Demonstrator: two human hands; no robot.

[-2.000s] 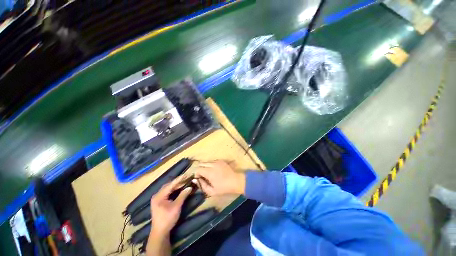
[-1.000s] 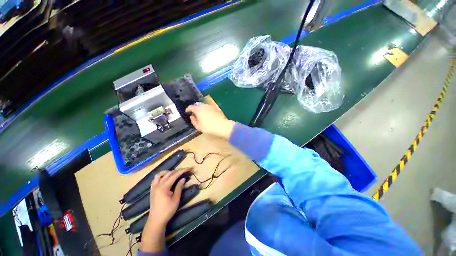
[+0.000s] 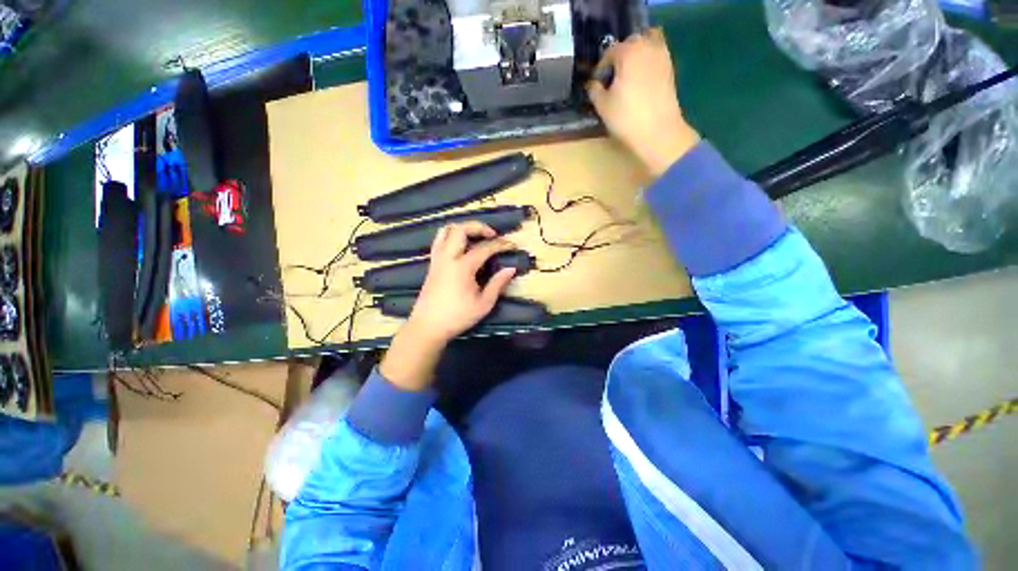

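Several black headband parts (image 3: 447,187) lie side by side on the tan cardboard sheet (image 3: 318,145), with thin lead wires curling from their ends. My left hand (image 3: 455,279) is over the lower strips, thumb and fingers around the right end of one strip (image 3: 385,276) and hiding part of it. My right hand (image 3: 639,95) is at the right side of the blue-rimmed parts tray (image 3: 377,95), fingertips bent down among dark pieces. Whether it holds a small piece cannot be told.
The silver screw feeder (image 3: 474,56) stands in the tray. The black electric screwdriver (image 3: 832,151) is at right, beside clear plastic bags (image 3: 960,167). More black strips (image 3: 195,128) lie at left on a printed black sheet (image 3: 251,273). A blue bin (image 3: 703,357) is below the bench edge.
The view has turned and shifted left. My right hand has left the strip ends beside my left hand and moved to the tray. My left hand stays at the strips.
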